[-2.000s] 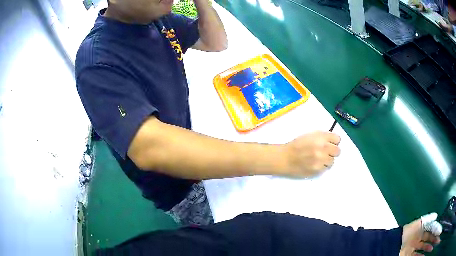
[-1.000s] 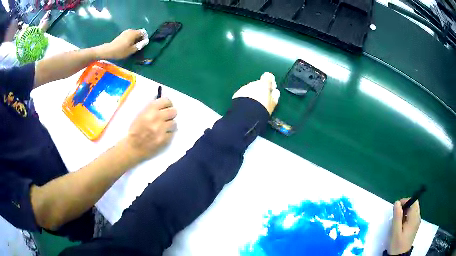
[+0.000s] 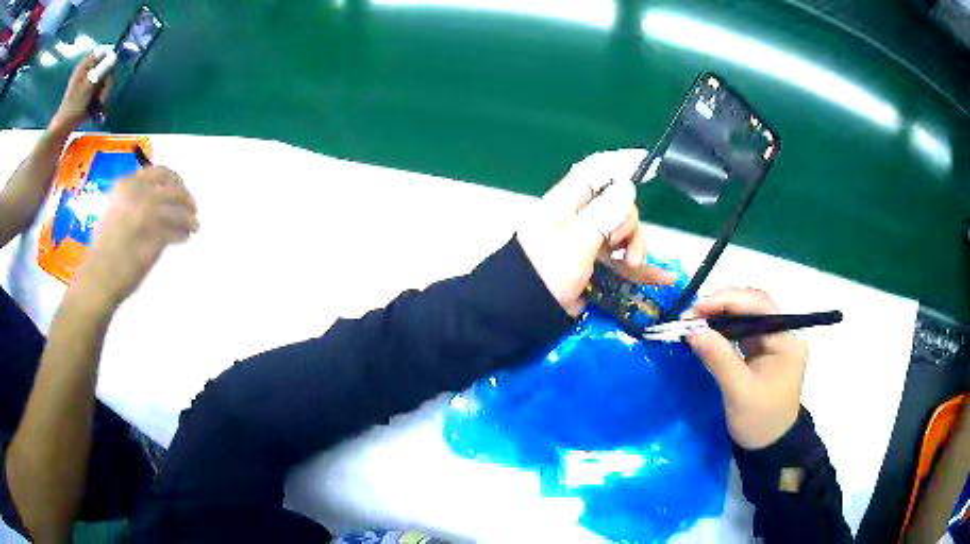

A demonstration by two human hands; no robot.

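Note:
My left hand (image 3: 596, 218), with white finger cots, holds a black phone middle frame (image 3: 734, 218) tilted above the white sheet. The frame's large window faces me and small gold details show at its lower end. My right hand (image 3: 761, 367) holds a black pen-like tool, possibly tweezers (image 3: 782, 322), with its pale tip at the frame's lower end. Whether the tip touches the frame or holds a part cannot be told. The glossy bright blue heap (image 3: 606, 414) lies below on the white work sheet (image 3: 351, 213). My left fingers cover part of the frame's left side.
The glossy green belt (image 3: 425, 85) runs beyond the sheet. At left, a neighbour's hands work beside an orange tray (image 3: 62, 262) with blue material; one holds another phone frame (image 3: 133, 48). At the right edge are crumpled clear plastic (image 3: 941, 340), an orange rim (image 3: 934, 452) and a person's arm.
My left hand has taken the phone frame off the belt and brought it over the blue heap. My right hand has moved left with the tool to the frame's lower end. The view has turned right.

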